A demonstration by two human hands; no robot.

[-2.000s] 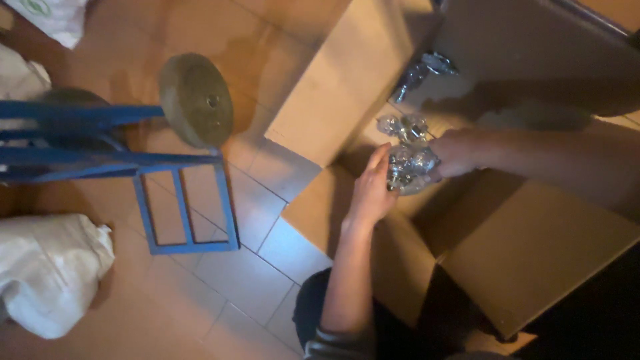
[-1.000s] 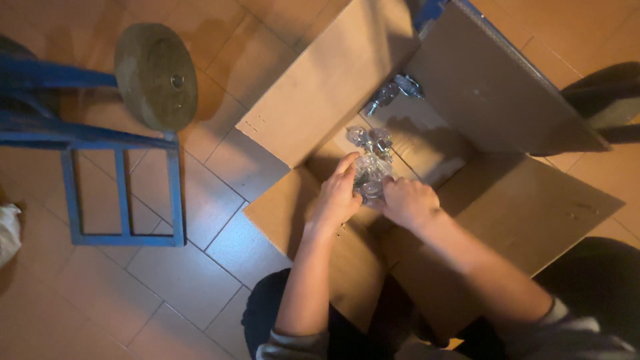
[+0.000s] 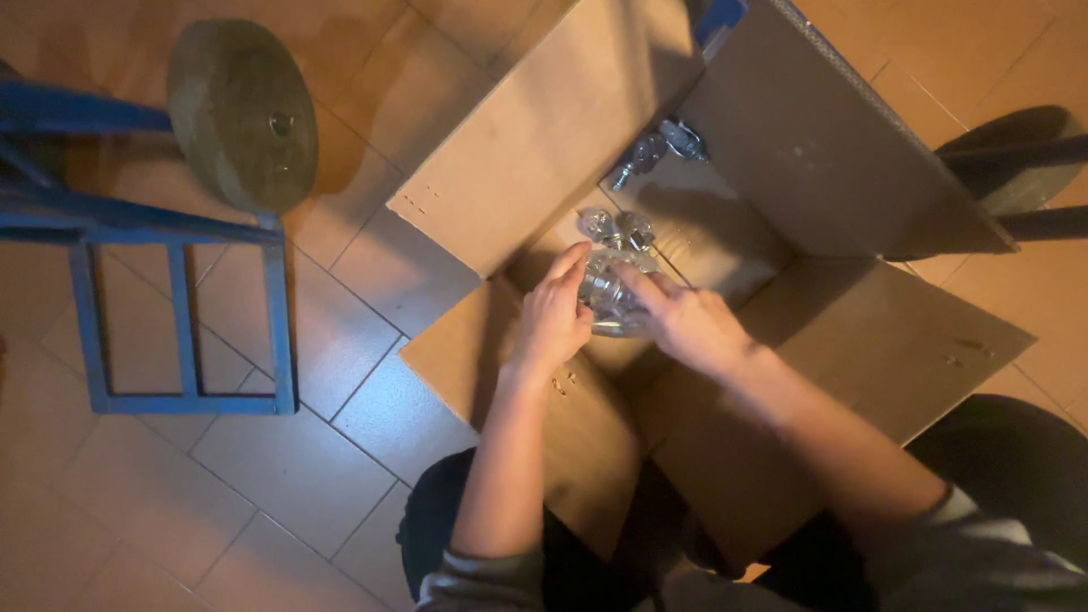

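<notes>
My left hand (image 3: pixel 554 319) grips the left side of a clear, rounded container (image 3: pixel 625 327), which looks like plastic or glass, above the open cardboard box (image 3: pixel 484 161). Small shiny, transparent pieces fill the container. My right hand (image 3: pixel 693 327) is at its right side, with fingers reaching over the pieces; whether it grips anything is hidden. Just beyond the container, more clear, shiny pieces (image 3: pixel 616 228) lie on the box bottom. Another small group of them (image 3: pixel 663 151) rests near the box's far corner. Their exact kind cannot be told.
Tall flaps stand open around the box. At left is a blue metal hand truck (image 3: pixel 185 323) with a round, worn wheel (image 3: pixel 242 115) on the tiled floor (image 3: pixel 280 459). Dark legs with a rounded base (image 3: pixel 1028 161) show at right. A blue object (image 3: pixel 722 19) touches the box's far corner.
My right forearm has swung from the right side to the lower right, and its hand has come over the container. The view has shifted, and the white sacks at left have left it.
</notes>
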